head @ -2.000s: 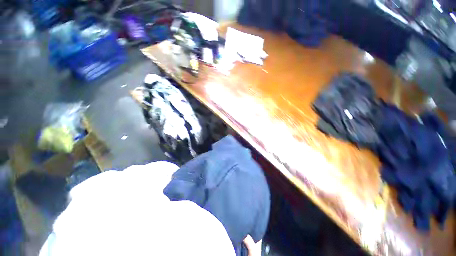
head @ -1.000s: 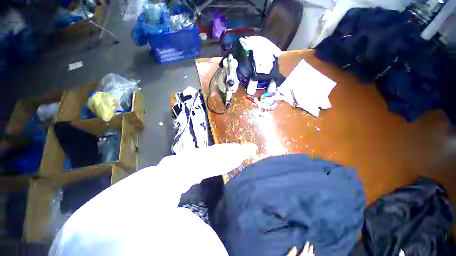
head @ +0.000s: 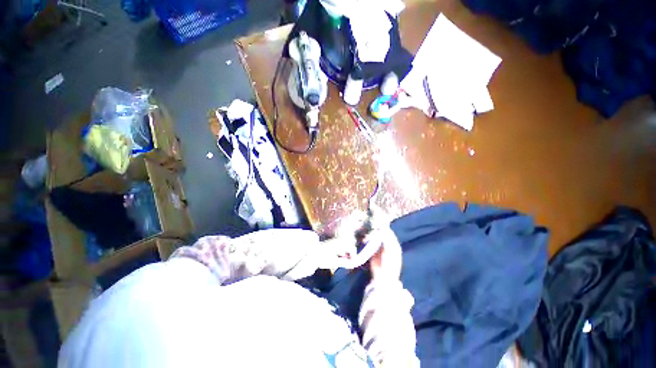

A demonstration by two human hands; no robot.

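A dark blue-grey garment point(head: 467, 280) lies spread at the table's near edge, right of my hands. My left hand point(head: 349, 244) reaches in from the left in a pale sleeve. My right hand point(head: 386, 255) comes up from below, over the garment's left side. The hands are close together and overexposed. A thin, curved, whitish strip seems to run between them, but their grip on it is unclear. A black shiny garment point(head: 604, 280) lies at the right, with a small white mark on it. A small pale patch at the bottom edge beside the blue-grey garment cannot be identified.
Corded hand tool point(head: 308, 75), thin red item point(head: 354, 117), round blue-white item point(head: 383, 108) and white sheets point(head: 453, 68) are on the far table. Navy garments point(head: 611, 54) lie far right. Cardboard boxes point(head: 169, 194), black-and-white cloth point(head: 255, 165) and blue bin point(head: 198, 18) are left.
The view has turned from the floor side onto the table. The blue-grey garment, earlier beside the table and then bulkier at its edge, now lies flatter. Both hands have come together at its left side.
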